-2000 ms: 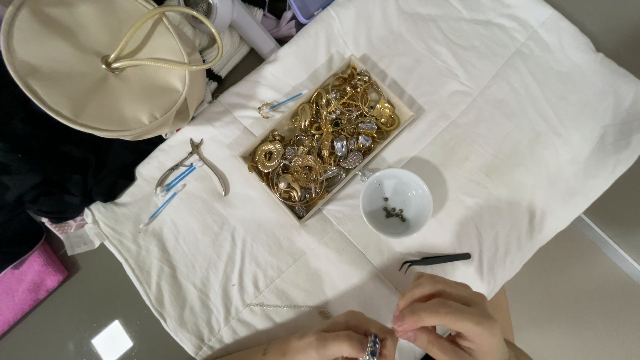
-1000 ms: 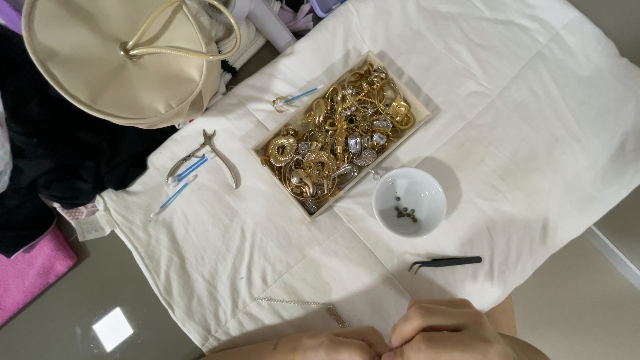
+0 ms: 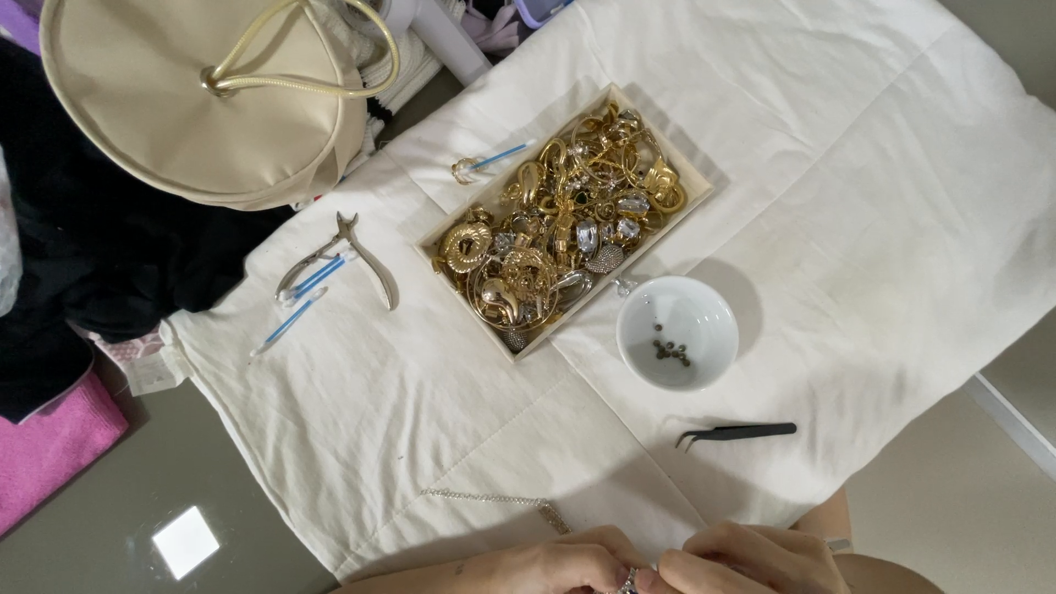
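At the bottom edge my left hand (image 3: 582,563) and my right hand (image 3: 734,561) meet, their fingers pinching a small silver jewelry piece (image 3: 629,581) set with stones; most of it is hidden. Just above my left hand a silver chain (image 3: 487,497) lies on the white cloth, its end partly near the fingers. Black bent-tip tweezers (image 3: 742,431) rest above my right hand. Beyond them stands a white cup (image 3: 676,379) with several small dark stones (image 3: 670,351) inside. A shallow tray (image 3: 700,196) holds gold and silver jewelry (image 3: 569,223).
Metal nippers (image 3: 367,260) and blue-stemmed cotton swabs (image 3: 289,323) lie at left on the white cloth (image 3: 825,247). Another swab (image 3: 499,157) touches a gold ring-shaped piece (image 3: 467,171) behind the tray. A beige bag (image 3: 190,107), black fabric (image 3: 140,256) and pink cloth (image 3: 58,454) are at the left.
Both hands have moved lower toward the frame's bottom edge, still together. The stone-set piece, plain to see two seconds ago, is now mostly covered by the fingers.
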